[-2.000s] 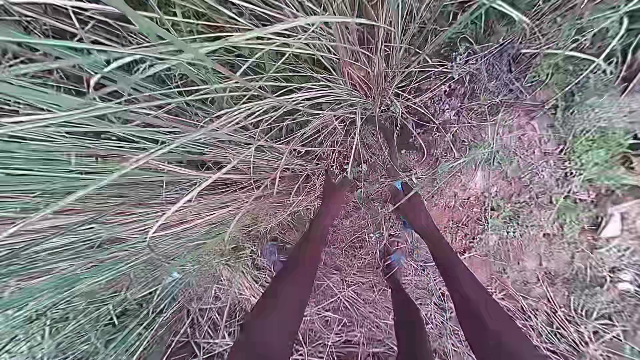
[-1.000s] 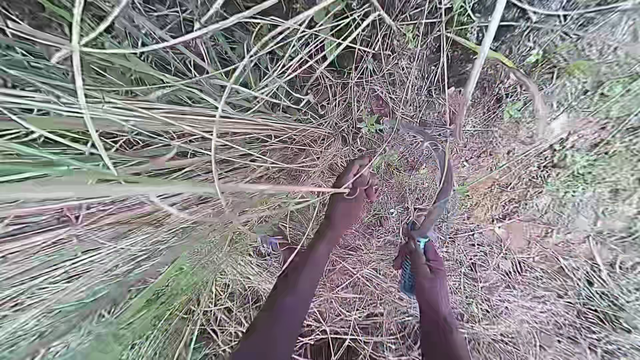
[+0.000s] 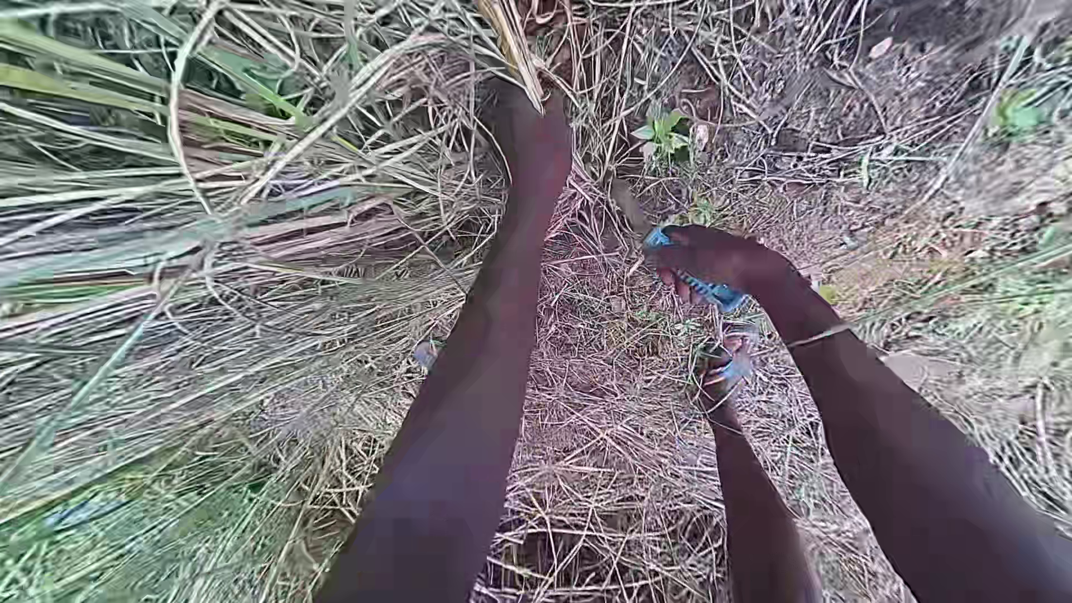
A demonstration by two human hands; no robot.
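Observation:
My right hand is closed around the blue handle of a sickle. Only a short part of its blade shows, pointing up and left toward the grass base; the rest is hidden. My left hand reaches forward to the base of the tall grass at the top middle. Dry stalks stand right at its fingers, which are blurred, so their grip is not clear.
Long grass leans across the left side. My foot in a blue sandal stands on straw below the right hand, and part of another shoe shows beside the left forearm. A small green plant grows ahead.
My left hand has moved forward into the stalks from nearer my body. The sickle, whose curved blade showed raised a second ago, is now lower and turned toward the left. The view has shifted.

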